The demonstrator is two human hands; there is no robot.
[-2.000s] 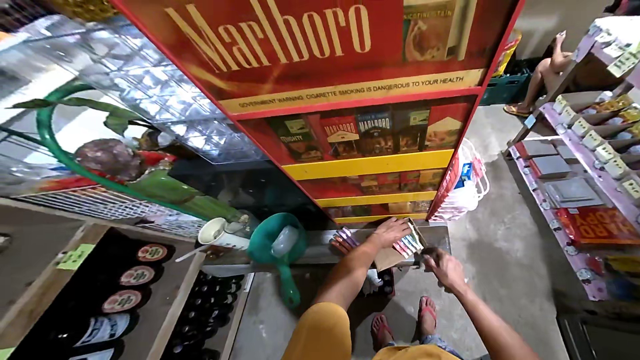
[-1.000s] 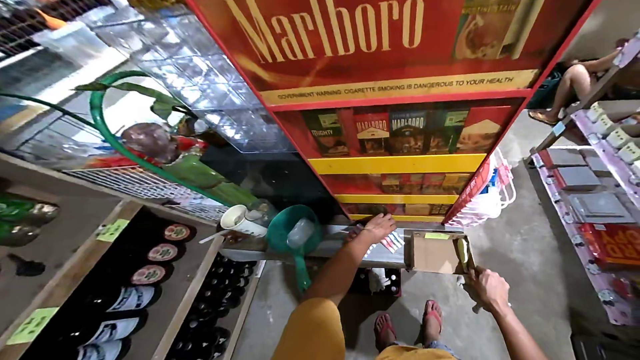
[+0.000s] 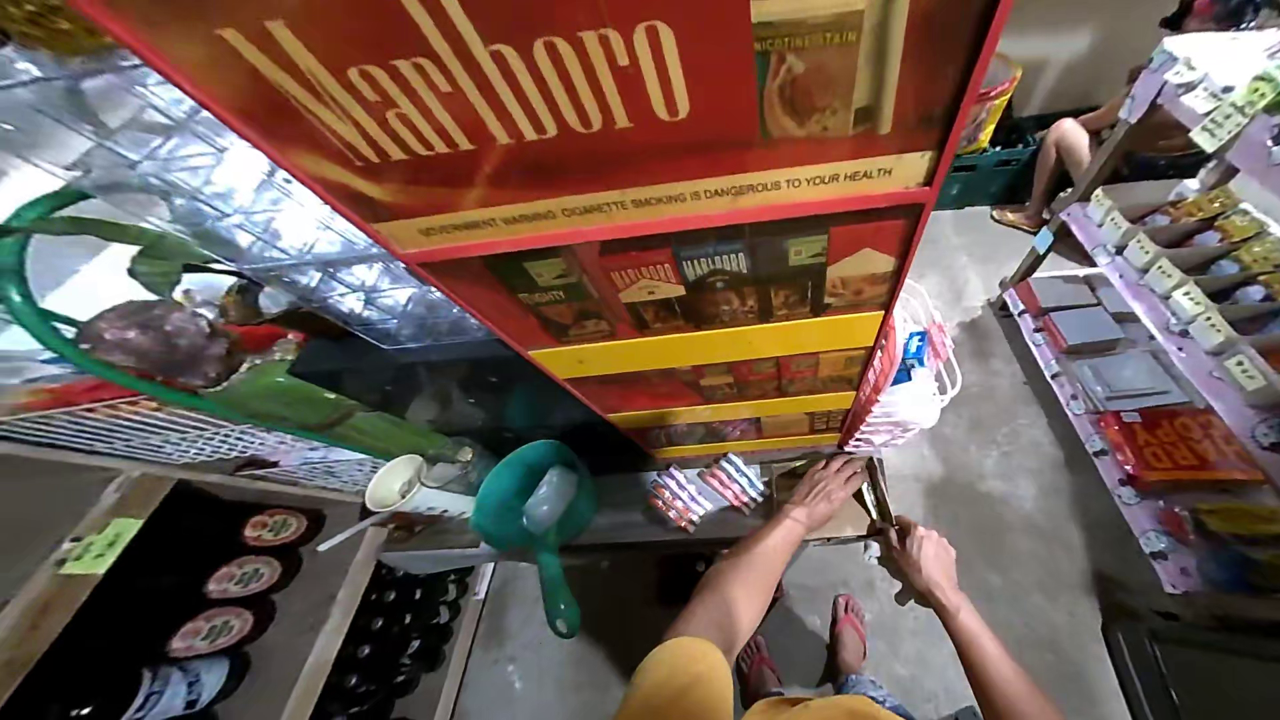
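Observation:
My left hand (image 3: 826, 492) lies over a shallow brown cardboard box (image 3: 850, 520) at the right end of a narrow ledge; what its fingers touch is hard to tell. At the box's right side my right hand (image 3: 922, 560) grips a dark, narrow object (image 3: 880, 500), perhaps a knife, whose kind I cannot settle. Left of the box, small striped packets (image 3: 735, 482) lie in a group, with more striped packets (image 3: 680, 496) beside them. Farther left, a green plastic dipper (image 3: 535, 495) with a clear item inside rests near a whitish cup (image 3: 397, 484).
A red Marlboro cigarette cabinet (image 3: 690, 330) rises behind the ledge. Crates of bottles (image 3: 240, 575) stand at lower left, a goods shelf (image 3: 1140, 400) at right. White plastic bags (image 3: 915, 385) hang by the cabinet. Another person's leg (image 3: 1065, 155) shows at upper right.
My left hand has moved right, from the striped packets to the cardboard box. My right hand stays at the box's right side. The packets it covered now show.

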